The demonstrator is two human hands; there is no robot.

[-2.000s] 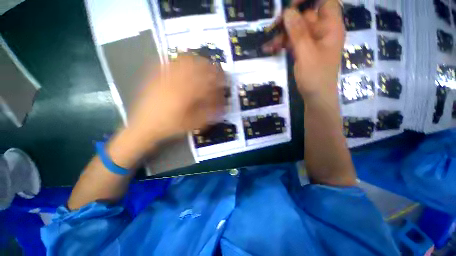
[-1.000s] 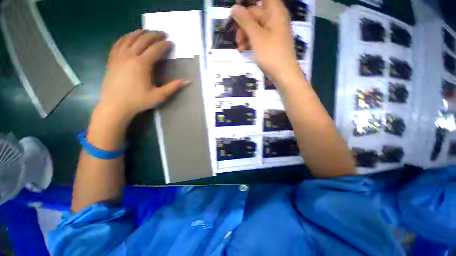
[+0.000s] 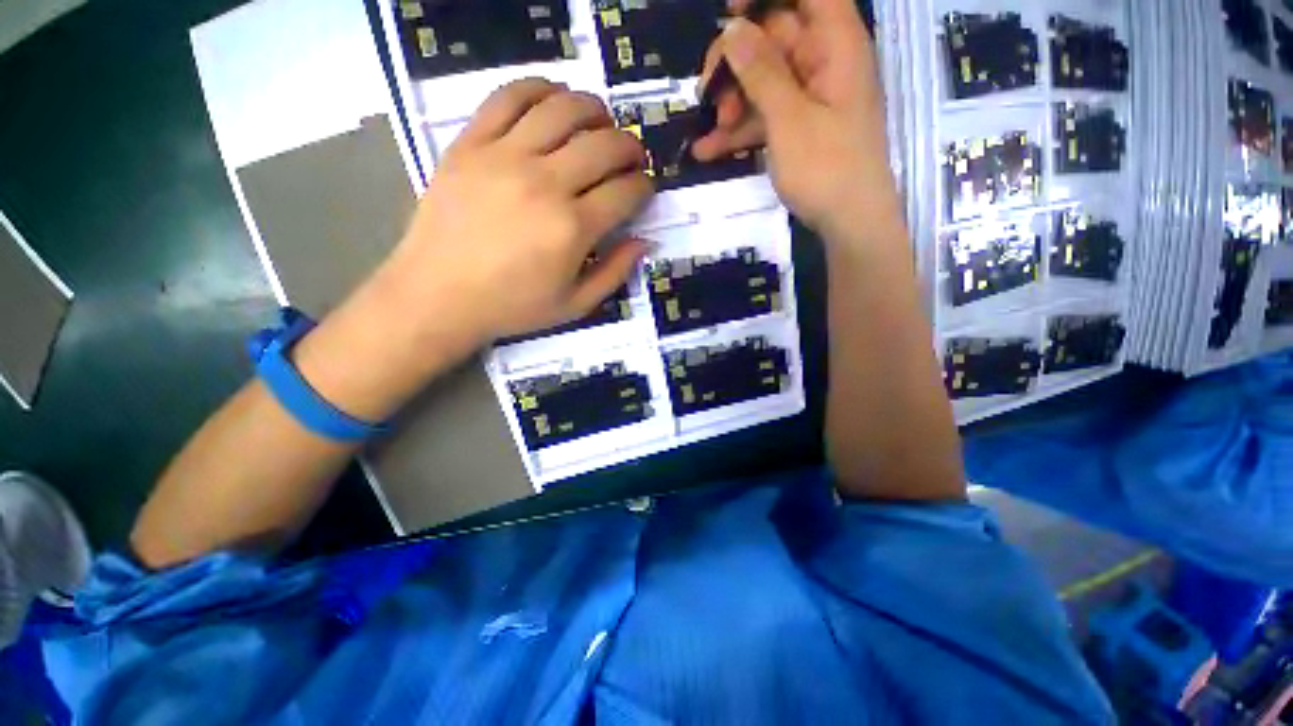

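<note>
The white blister tray [image 3: 726,423] lies in front of me with black circuit boards in two columns of pockets. My right hand [image 3: 808,107] holds dark tweezers [image 3: 713,71] pointing down at a circuit board [image 3: 667,153] in the right column. My left hand [image 3: 546,206] lies over the left column, fingertips at the left edge of that same board; whether it holds anything is hidden. The release liner sheet [image 3: 333,213], grey-brown with a bare white end, lies left of the tray, partly under my left forearm.
Stacked white trays [image 3: 1035,213] with boards stand at the right. A second liner sheet [image 3: 26,319] lies at the far left on the dark green mat [image 3: 163,270]. A white fan [image 3: 43,532] is at the left edge. Another person's blue sleeve [image 3: 1205,454] is at the right.
Since one second ago, my left hand has moved right from the liner onto the tray, beside the board under the tweezers. The view has shifted, and the liner and tray appear more tilted.
</note>
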